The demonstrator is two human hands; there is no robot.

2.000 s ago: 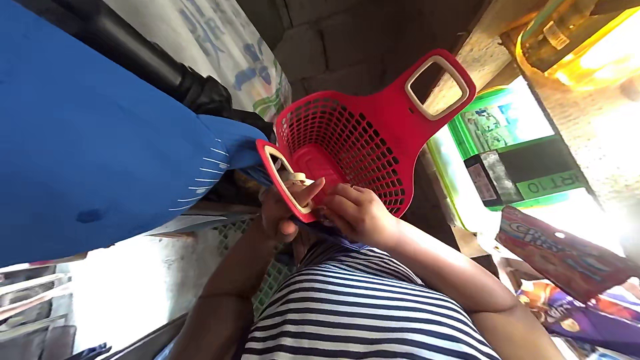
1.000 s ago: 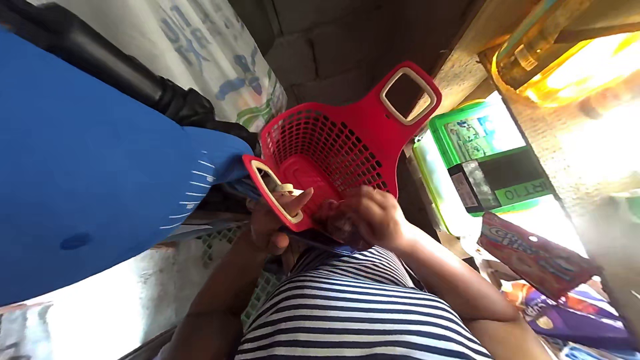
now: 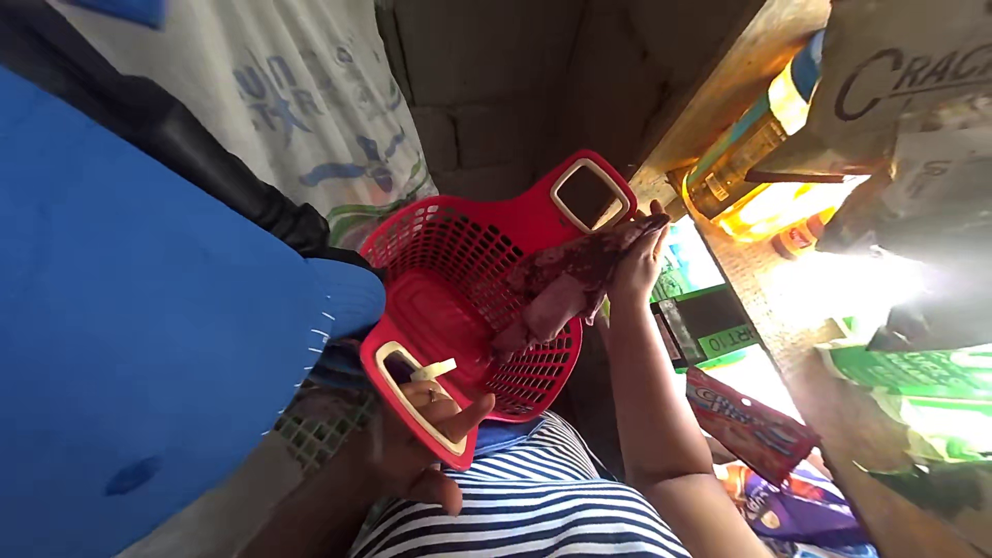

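A red plastic basket point(image 3: 438, 318) with cream-rimmed handle openings is held tilted in front of my body. My left hand point(image 3: 434, 418) reaches through its near handle, fingers curled over the rim, with a small pale yellow piece of unclear kind point(image 3: 434, 369) at the fingers. At the far right side of the basket, my right hand point(image 3: 639, 260) is raised and grips a crumpled dark maroon cloth point(image 3: 570, 271), which hangs over the basket's opening and inner wall. A paler, pinkish part of the cloth shows at its lower end.
A large blue surface point(image 3: 139, 310) with a black rod-like part point(image 3: 186, 147) fills the left. Behind it hangs a printed white sheet point(image 3: 310, 101). On the right are wooden shelving point(image 3: 744, 310), a red snack packet point(image 3: 748, 426), a purple packet point(image 3: 798, 496) and a bottle of yellow liquid point(image 3: 736, 170).
My right hand has moved from the basket's near rim up to its far right side, where the maroon cloth now shows in it. My left hand stays at the near handle. The view has shifted.
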